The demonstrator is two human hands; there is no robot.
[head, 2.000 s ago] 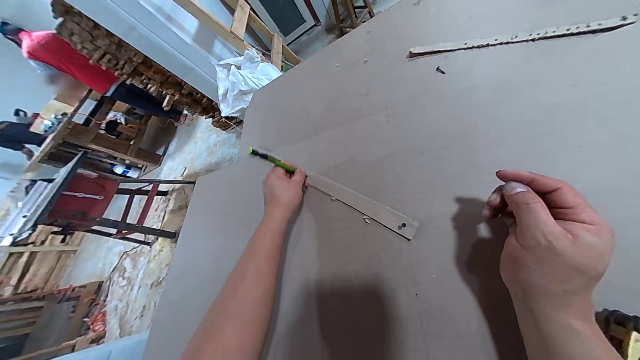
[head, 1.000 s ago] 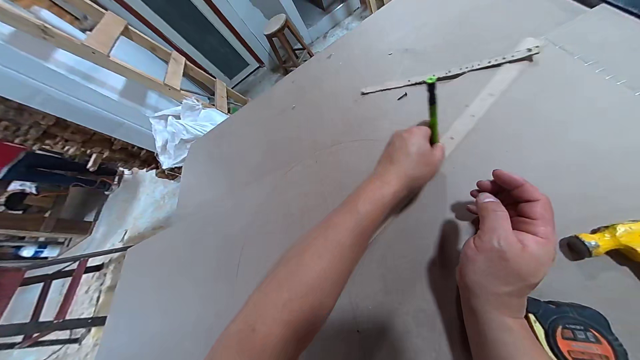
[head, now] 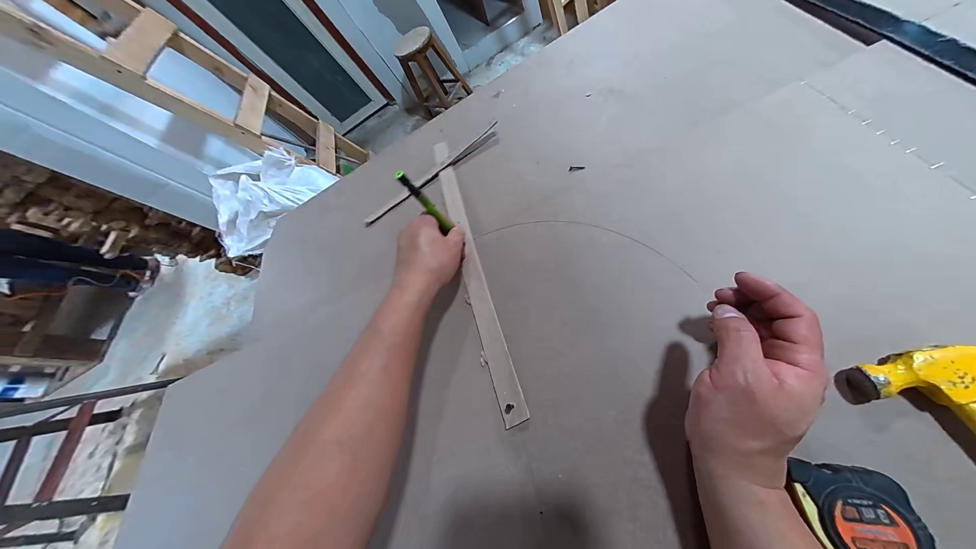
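My left hand (head: 431, 248) grips a green and black pen or marker (head: 424, 201) against a long, flat, light-coloured strip (head: 488, 320). A dark nail or screw head sits at the strip's near end. A thin curved line (head: 579, 223) runs over the large brown board (head: 602, 320) between my hands. My right hand (head: 762, 351) hovers over the board at the right, palm up, fingers loosely curled around nothing. Beyond my left hand, a thin dark-edged strip (head: 408, 198) crosses the flat strip's far end. A small dark screw (head: 576, 168) lies apart.
A yellow-handled tool (head: 942, 374) and a black and orange tape measure (head: 862, 507) lie on the right. Staples (head: 894, 142) line a far seam. Past the board's edge are a white plastic bag (head: 267, 198), a wooden frame (head: 252, 103), a stool (head: 431, 69) and a person's legs (head: 69, 255).
My left hand has swung the flat strip and pen leftward across the board. The thin dark-edged strip has shifted left of the screw. My right hand remains loosely curled.
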